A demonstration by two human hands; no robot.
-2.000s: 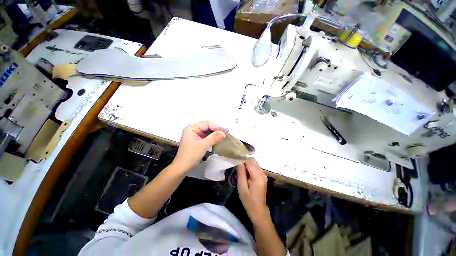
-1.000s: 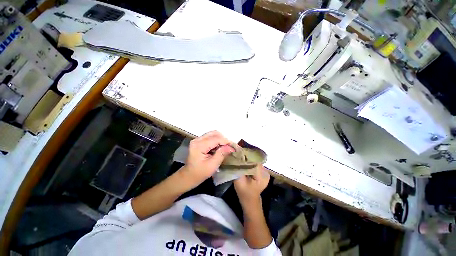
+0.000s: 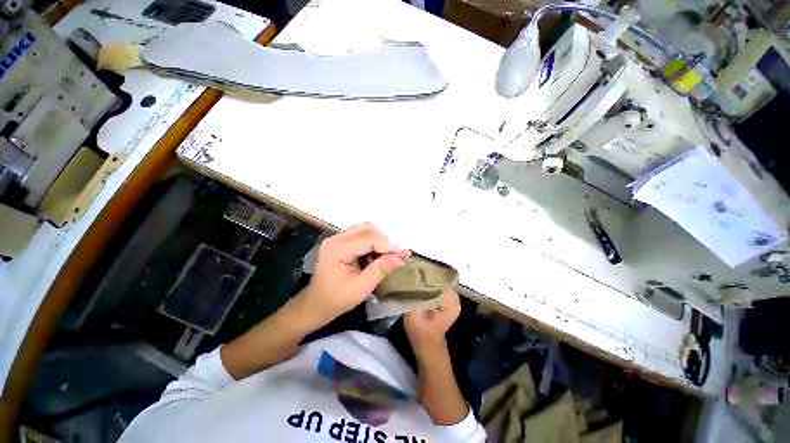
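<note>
A small cloth piece, khaki on its upper face with a pale grey layer below, is held at the table's front edge. My left hand pinches its left corner between thumb and fingers. My right hand holds its lower right side from beneath; the cloth hides some of the right fingertips. The khaki face lies spread toward me with a fold across it.
The white table bears long pale grey curved pieces at upper left. The sewing machine, its lamp, dark snips and paper are at right. Khaki panels are heaped below the table.
The khaki cloth has been opened out flatter between both hands. My right hand has moved slightly lower under it. The whole view has shifted, so the table and machine appear moved.
</note>
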